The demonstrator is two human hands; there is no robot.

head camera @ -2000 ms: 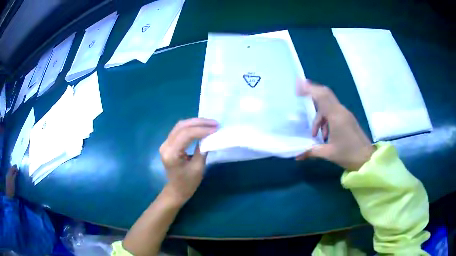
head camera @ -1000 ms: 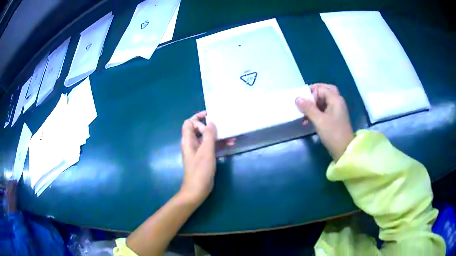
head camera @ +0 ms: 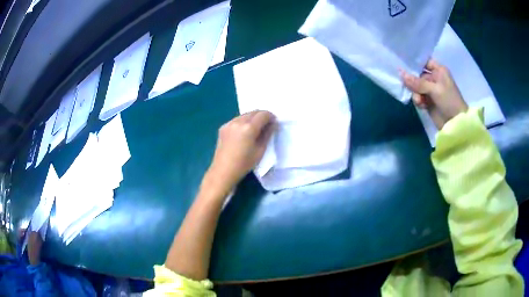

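Note:
A bright white document set (head camera: 307, 98) lies on the dark-green bench in the middle, its near edge layered and curved. My left hand (head camera: 246, 139) pinches a raised fold near its left side; the fingertips are partly hidden. My right hand (head camera: 435, 93) holds a greyish frosted plastic bag (head camera: 383, 40) by its near corner, raised at the upper right. The bag shows a black triangle mark and is cut off by the top edge. I cannot tell whether anything is inside. It partly covers the white stack at right (head camera: 473, 87).
A row of bagged sets (head camera: 126, 75) with triangle marks runs along the far left of the bench (head camera: 174, 174). A fanned white pile (head camera: 90, 180) lies at the left. A coworker's hand (head camera: 33, 246) and blue sleeve show at the lower left.
My right hand has moved up and right with the marked bag, uncovering the plain white set. My left hand has moved from the near left corner onto the set's left side.

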